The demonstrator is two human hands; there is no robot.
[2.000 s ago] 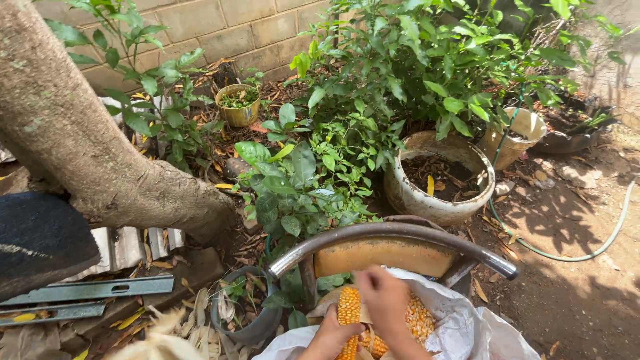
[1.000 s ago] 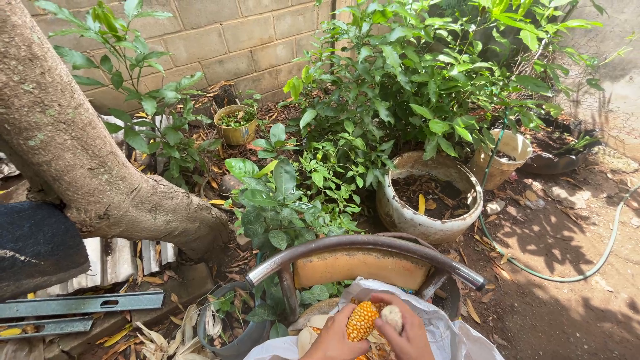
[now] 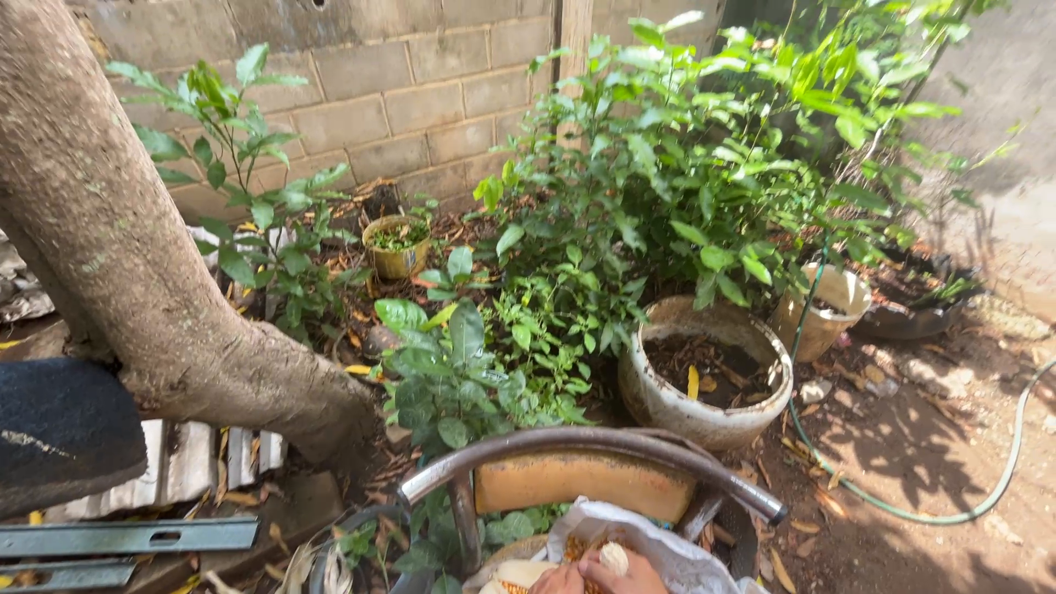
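At the bottom edge, a white sack (image 3: 685, 554) lies open with loose orange corn kernels (image 3: 575, 546) inside. Over it are both my hands, close together and cut off by the frame's edge. My left hand (image 3: 554, 581) is closed on an ear of corn (image 3: 515, 587), of which only a few orange kernels show. Fingers of my right hand (image 3: 624, 577) curl around a pale, bare corncob (image 3: 614, 558), its end sticking up. Pale husks or cobs (image 3: 528, 572) lie left of my hands. Behind the sack stands a metal-framed chair (image 3: 590, 441) with a worn tan backrest.
A thick tree trunk (image 3: 148, 272) leans on the left, above grey metal channels (image 3: 132, 538). Beyond the chair are leafy plants, a round white planter (image 3: 709, 412), a beige bucket (image 3: 813, 322) and a small yellow pot (image 3: 398, 260). A green hose (image 3: 924, 518) curves over the soil at right.
Both hands are lower in the view. The ear of corn, plainly visible one second ago, is now mostly hidden. The view has shifted somewhat upward.
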